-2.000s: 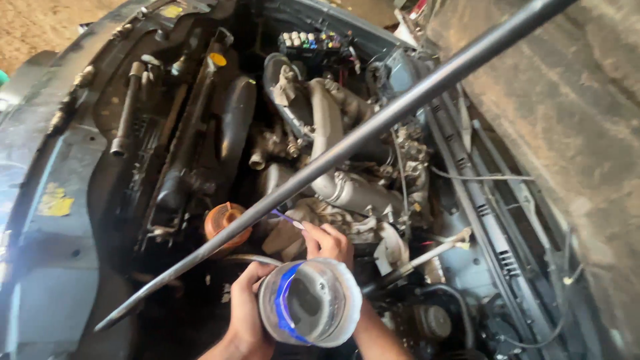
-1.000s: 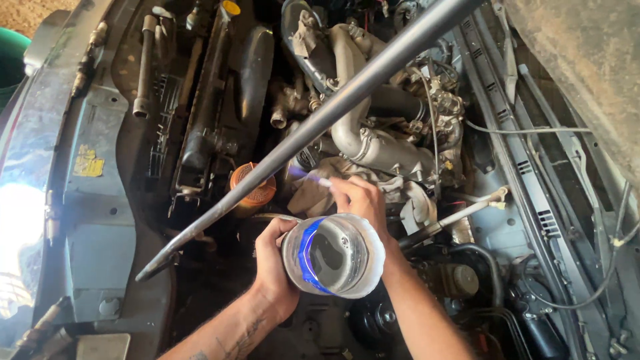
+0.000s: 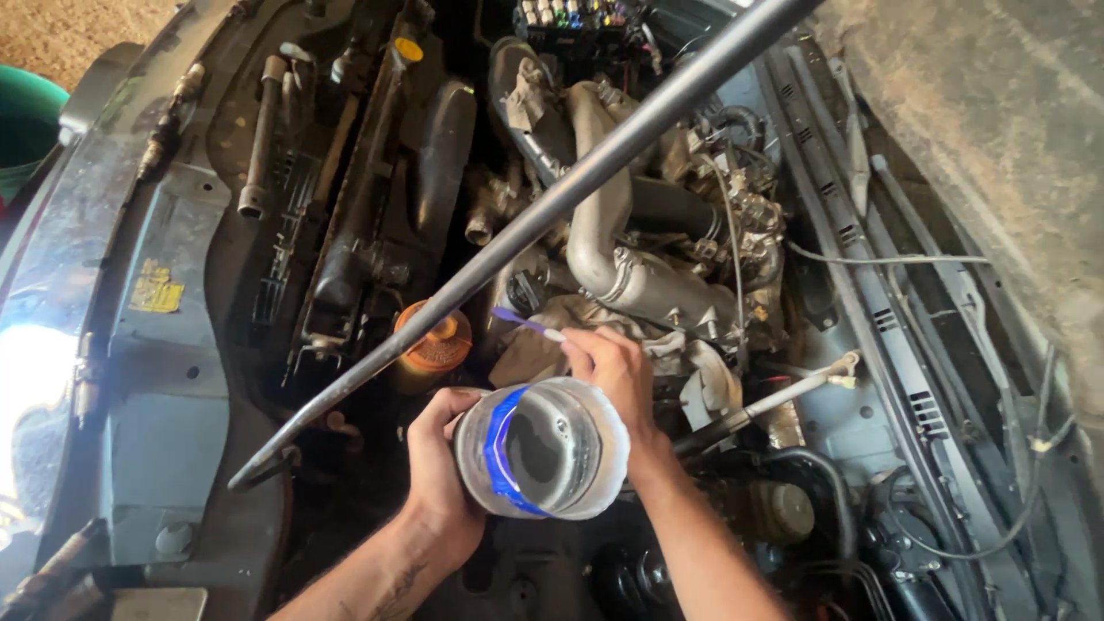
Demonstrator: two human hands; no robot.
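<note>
My left hand (image 3: pixel 444 461) grips a cut clear plastic container (image 3: pixel 595 440) from its left side, with dark-looking liquid at the bottom and a blue band around the wall. Just beyond the container's rim, my right hand (image 3: pixel 608 366) holds a toothbrush (image 3: pixel 526 323) with a purple and white handle between thumb and fingers. The brush points left, over cloth rags (image 3: pixel 539 349) tucked against the engine. An orange reservoir cap (image 3: pixel 435 341) lies left of the brush, below the metal hood prop rod (image 3: pixel 535 211). Metal intake pipes (image 3: pixel 595 207) rise beyond the rags.
The prop rod crosses the engine bay diagonally above the hands. At left are the radiator's yellow cap (image 3: pixel 408 50), a socket wrench or tube (image 3: pixel 261 138) and the front panel (image 3: pixel 164 431). A fuse box (image 3: pixel 569 17) sits at the far side; a green bucket (image 3: pixel 26 129) stands outside.
The toothbrush, blurred a second ago, shows sharply now, still in my right hand. My left hand keeps its hold on the container. The view has shifted since two seconds ago.
</note>
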